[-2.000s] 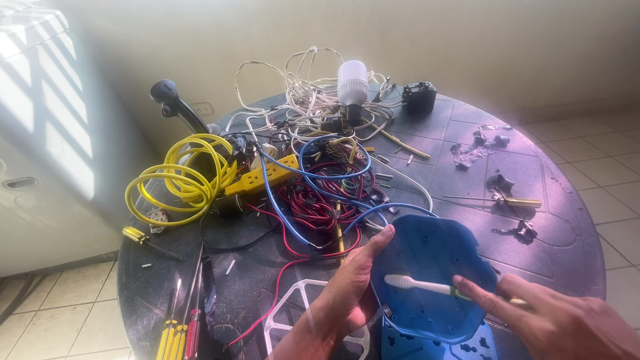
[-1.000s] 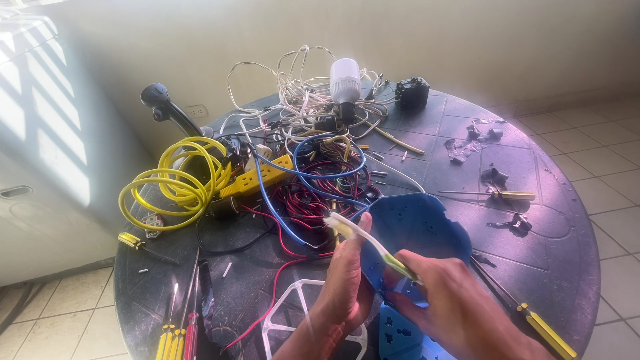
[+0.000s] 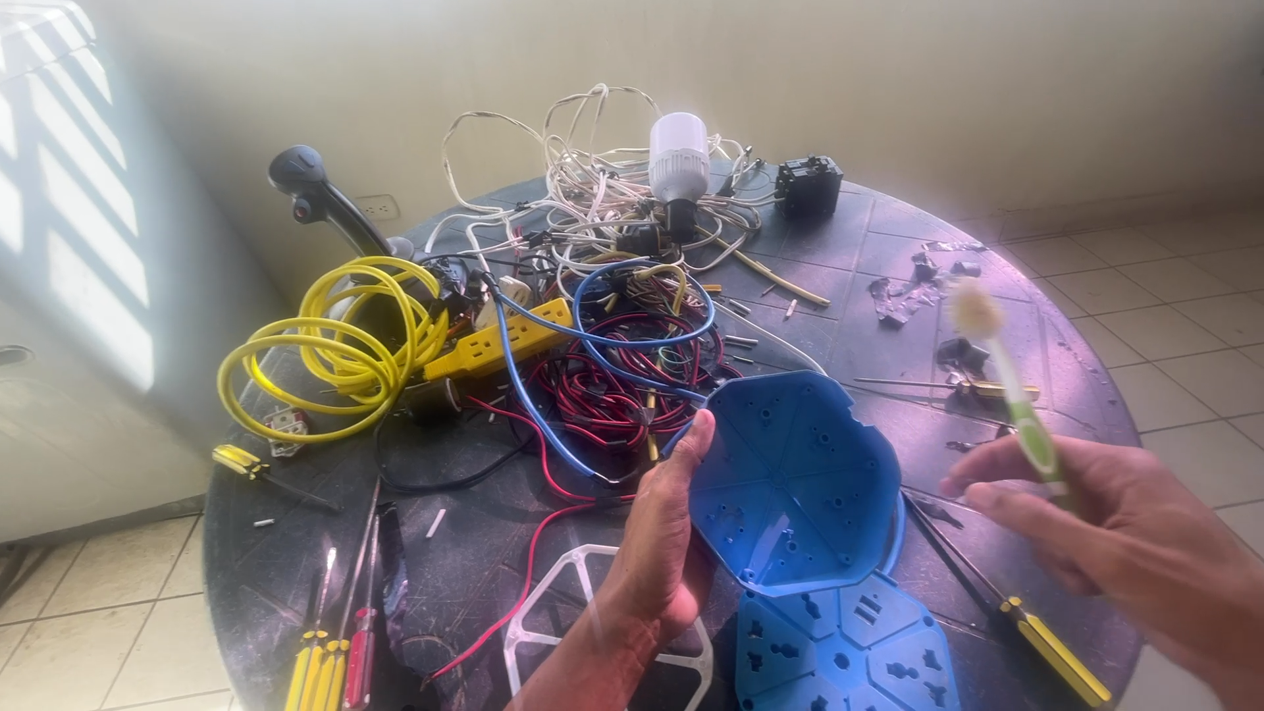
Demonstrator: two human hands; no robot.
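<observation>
My left hand [image 3: 657, 553] grips the left edge of a blue plastic housing [image 3: 795, 474], tilted so its hollow inside faces me. My right hand [image 3: 1096, 504] holds a toothbrush [image 3: 1017, 395] by its green and white handle, bristles up, apart from the housing at its right. Below the housing lies a blue plastic cover with socket openings [image 3: 844, 647]. A white plastic frame [image 3: 583, 568] lies partly hidden behind my left forearm. Beside the cover, a screwdriver with a yellow handle [image 3: 1057, 647] rests on the dark round table [image 3: 474, 592].
Behind are a yellow power strip [image 3: 504, 341], coiled yellow cable [image 3: 326, 346], red and black wires [image 3: 632, 395], white wires [image 3: 592, 197], an LED bulb [image 3: 678, 163] and a black block [image 3: 808, 186]. Several screwdrivers [image 3: 326, 671] lie front left; tape scraps [image 3: 904, 296] lie right.
The toothbrush was inside the housing two seconds ago, then above my left hand. My right hand has since moved right, away from the housing, with the brush raised. My left hand still holds the housing.
</observation>
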